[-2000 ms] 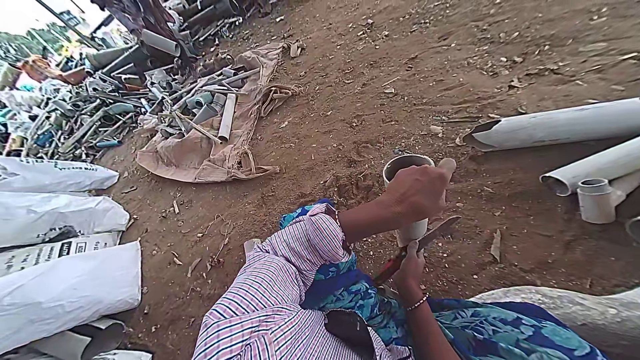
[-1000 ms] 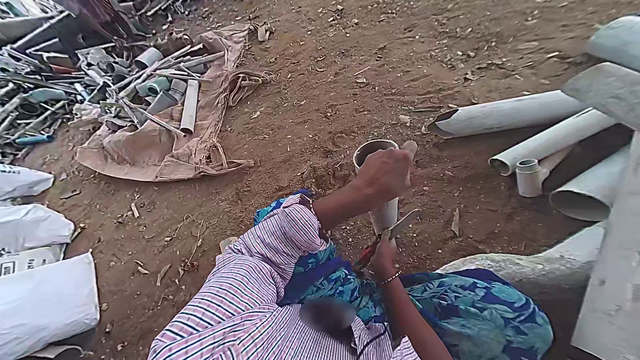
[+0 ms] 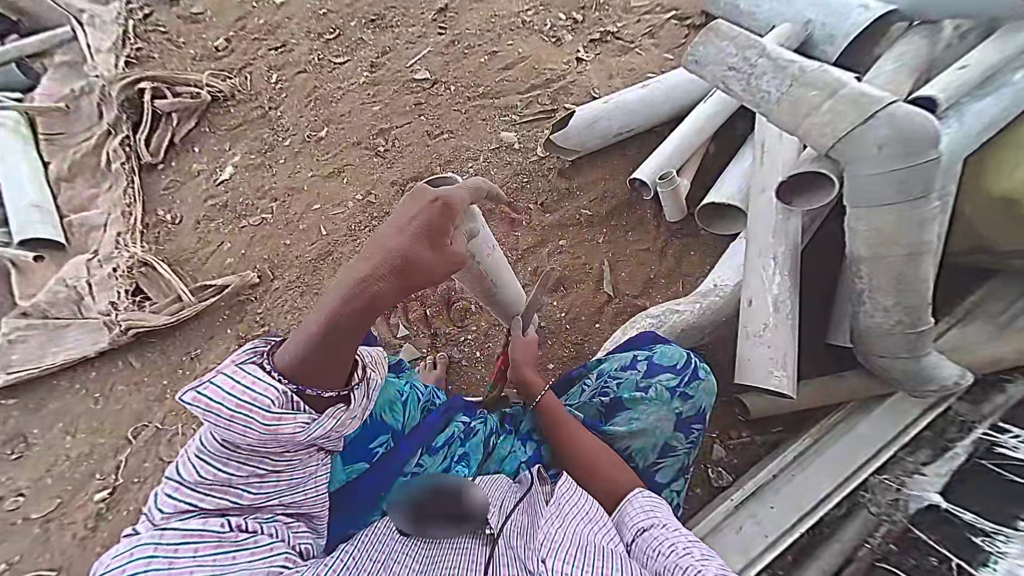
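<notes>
A grey-white plastic pipe piece (image 3: 492, 268) stands tilted in front of my lap, its open rim up. My left hand (image 3: 432, 232) lies against its upper part, index finger stretched out to the right and slightly blurred; whether it grips the pipe is unclear. At the pipe's lower end, my right hand (image 3: 524, 348) closes on a bladed tool (image 3: 539, 296), whose flat blade points up beside the pipe. A red part of this tool shows below and left of the fingers. The hand hides the tool's middle and the pipe's bottom edge.
At the right lies a pile of grey pipes (image 3: 768, 264), with a large elbowed pipe (image 3: 892, 200) on top and a small pipe fitting (image 3: 671, 196) at its near edge. A worn sackcloth (image 3: 72, 312) with pipe pieces lies left. A bare foot (image 3: 433, 370) rests by the lap.
The view has swung to the right, showing more of the pipe pile. My left hand stays by the pipe's top, its index finger now stretched out. My right hand remains at the lower end.
</notes>
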